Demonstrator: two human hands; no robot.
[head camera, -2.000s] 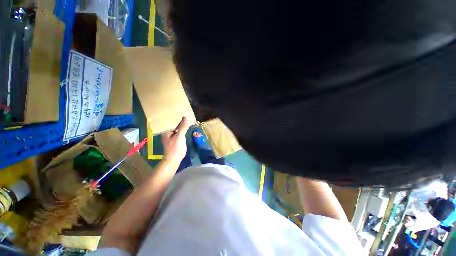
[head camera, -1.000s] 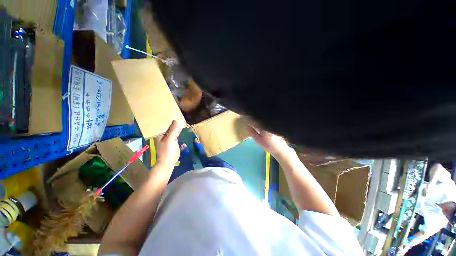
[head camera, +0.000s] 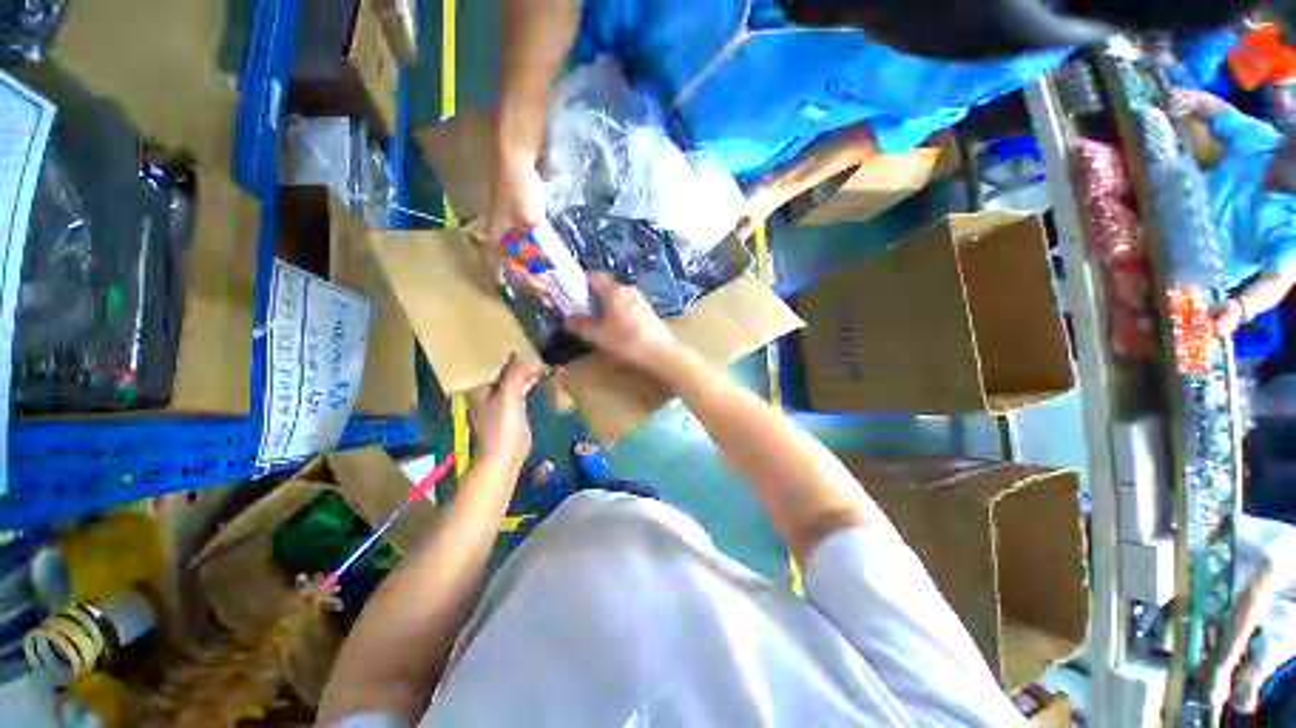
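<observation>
An open brown carton (head camera: 618, 405) with raised flaps is between me and another person; it holds clear and black plastic bags (head camera: 633, 253). My left hand (head camera: 505, 405) grips the carton's left flap (head camera: 448, 306) at its lower corner. My right hand (head camera: 621, 322) reaches over the carton, its fingers on the near end of a small white box with red and blue print (head camera: 552, 268). The other person's hand (head camera: 517, 211) is at the box's far end. The box is above the bags.
Blue rack (head camera: 242, 448) with cartons and a handwritten label (head camera: 313, 363) at left. Feather duster (head camera: 249, 661) and red-tipped rod (head camera: 377, 533) at lower left. Two open cartons (head camera: 910, 320) at right beside a conveyor line (head camera: 1201, 427) with people. Another person in blue (head camera: 796, 86) stands opposite.
The dark shape has mostly cleared from the view, showing the person opposite. My right hand has moved from the right flap to the small box, now in view. My left hand remains on the left flap.
</observation>
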